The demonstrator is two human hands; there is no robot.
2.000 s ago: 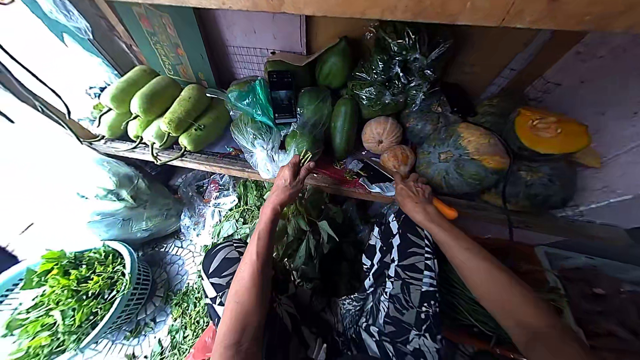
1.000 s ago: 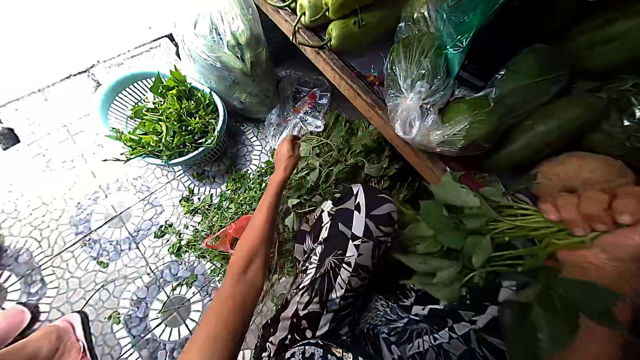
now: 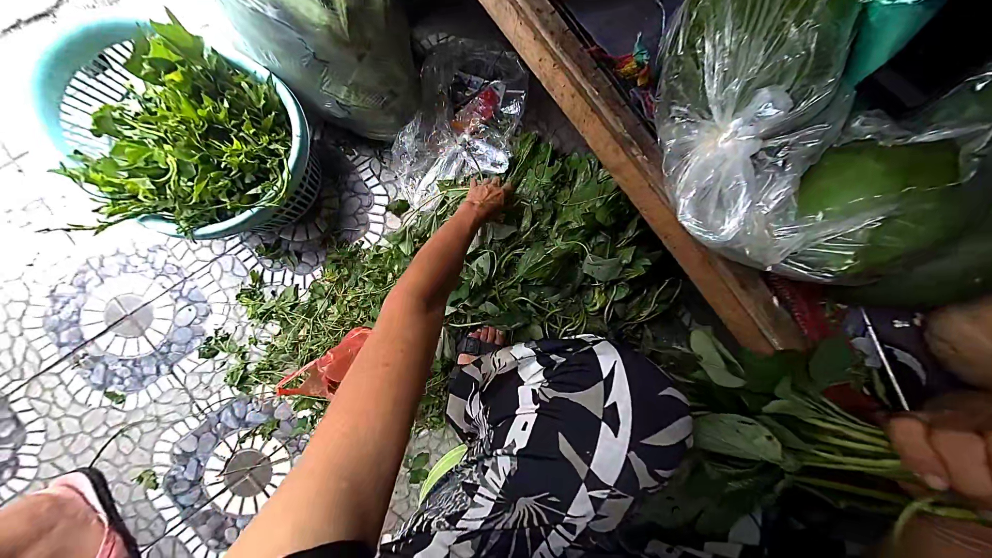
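My left hand (image 3: pixel 487 198) reaches down to the far end of a heap of leafy green stems (image 3: pixel 542 256) on the floor, beside a crumpled clear plastic bag (image 3: pixel 465 116). Its fingertips are among the stems, and whether they grip any is hard to tell. At the lower right, my right hand (image 3: pixel 942 457) is closed around the stalks of a bunch of leafy greens (image 3: pixel 806 434), whose leaves point left over my patterned trousers. Part of that hand is cut off by the frame edge.
A light blue plastic basket (image 3: pixel 298 147) of greens stands at upper left, beside a large filled plastic bag (image 3: pixel 341 62). The wooden shelf edge (image 3: pixel 620 163) slants across, with bagged green produce (image 3: pixel 876 194) on it. A red plastic bag (image 3: pixel 333 368) lies on the tiles; a sandalled foot (image 3: pixel 70 519) shows lower left.
Two seconds ago both hands were at the shelf edge. A second ago my right hand held the bunch and my left hand was at the clear bag; now it is at the heap's stems.
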